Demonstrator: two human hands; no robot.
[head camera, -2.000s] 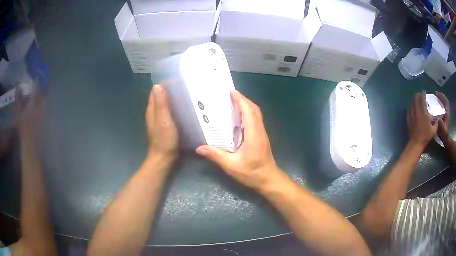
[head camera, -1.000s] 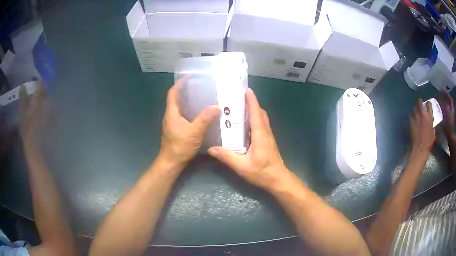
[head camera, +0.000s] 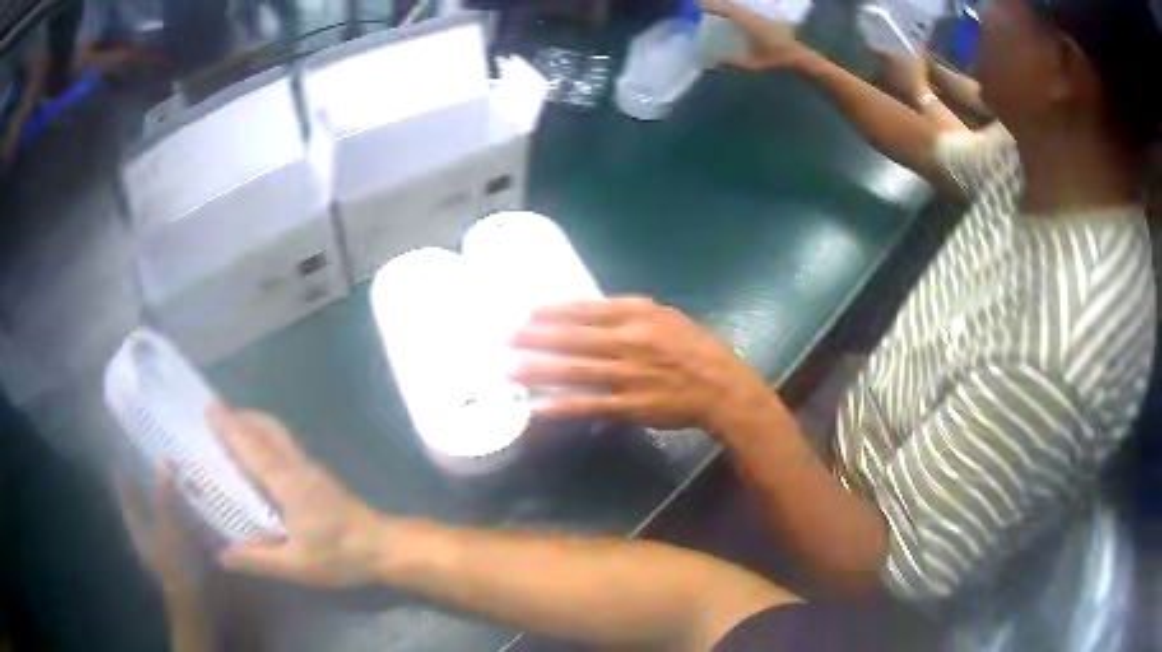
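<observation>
A white oval appliance unit with a row of slots along its side is tilted at the lower left, above the mat. My right hand grips its right side. My left hand, blurred and near the left edge of the view, is against its lower left side. Two more white units stand side by side on the green mat, one at the left and one at the right. They are overexposed, so little detail shows.
A neighbour in a striped shirt sits at the right; this person's hand is at the right-hand unit. Open white cartons line the far side. A frosted tub and another person's hands are at the back.
The view has swung right. The held unit now shows its slotted side, and its translucent part is no longer seen. A second unit stands beside the first, with the neighbour's hand at it.
</observation>
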